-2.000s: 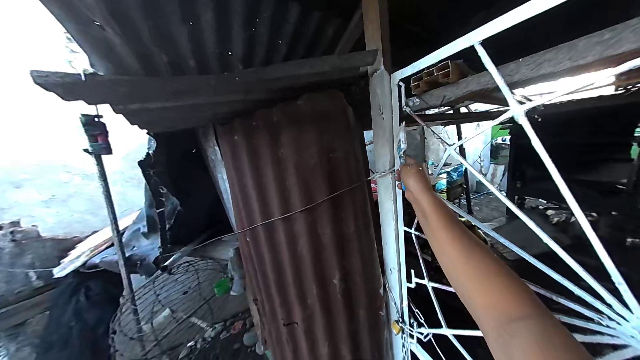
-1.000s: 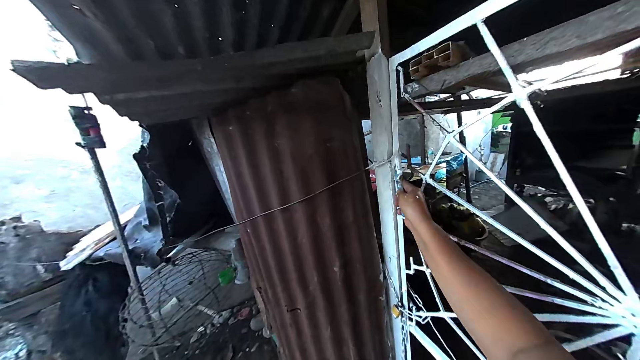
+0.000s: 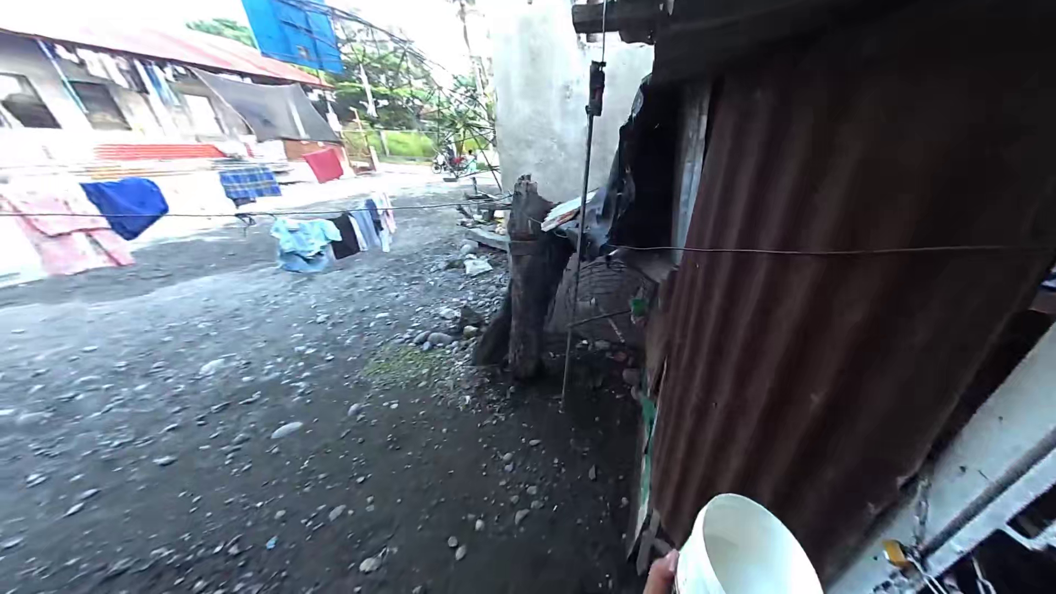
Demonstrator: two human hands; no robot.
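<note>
A hand, apparently my left hand (image 3: 661, 572), shows at the bottom edge, its fingers against the outer left wall of a white plastic bucket (image 3: 755, 549). The bucket is tilted and its open mouth faces up toward me; the part I see inside is bare. The rest of this hand is cut off by the frame. My right hand is out of view. Right of the bucket, a brass-coloured padlock (image 3: 895, 553) hangs with a chain (image 3: 921, 511) by the white metal gate (image 3: 1002, 503). A rusty corrugated metal sheet (image 3: 808, 330) rises behind the bucket.
A wire (image 3: 792, 251) crosses the sheet at height. Left of it stand a thin pole (image 3: 584, 198) and a weathered wooden post (image 3: 526, 289). Stones lie on the dark gravel ground (image 3: 330, 462). Laundry, including a blue cloth (image 3: 125, 205), hangs on a line farther left.
The view has swung far to the left, away from the gate's bars. The arm that reached to the gate's edge has left the view, and a hand with a white bucket has appeared.
</note>
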